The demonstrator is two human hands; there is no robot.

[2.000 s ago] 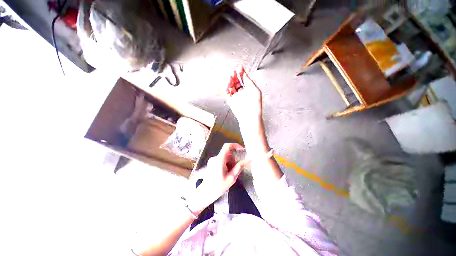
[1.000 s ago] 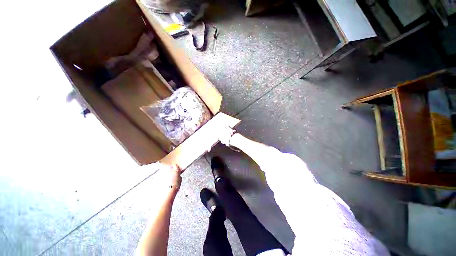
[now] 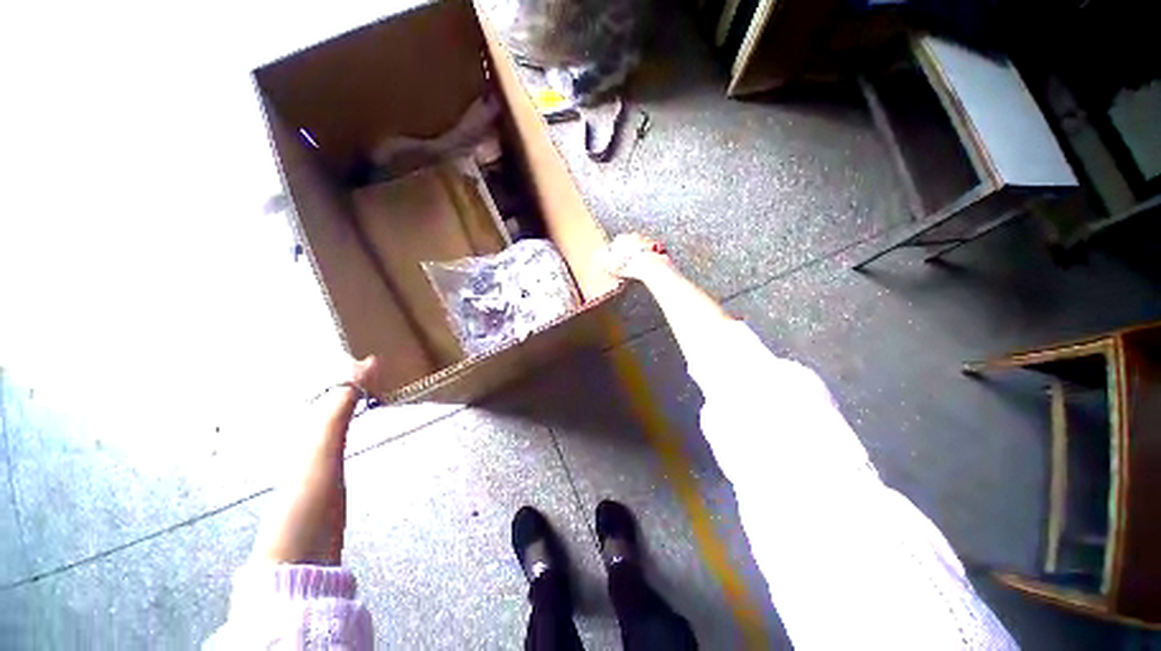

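Note:
A deep, open brown carton [image 3: 490, 371] stands in front of me. My left hand [image 3: 365, 374] grips its near left corner at the rim. My right hand [image 3: 633, 257] grips its near right corner, with red on the fingertips. Inside, a shiny clear polybag [image 3: 509, 299] of greyish-purple contents lies at the near right end. A flat tan cardboard piece [image 3: 414, 229] lies beside and beyond it. A pale floppy bundle [image 3: 439, 143] lies towards the far end. What the bag holds is too small to tell.
A white-topped table [image 3: 999, 115] stands at the upper right. A brown wooden stool or table [image 3: 1133, 471] is at the right edge. A clear plastic bundle [image 3: 579, 45] and a dark strap [image 3: 605, 131] lie beyond the carton's right side. A yellow line [image 3: 688, 490] crosses the floor. The left side is overexposed.
My hands have moved from the near end flap to the carton's two near corners. The flap no longer sticks out towards me. The carton sits further right in view, and my feet are further from it.

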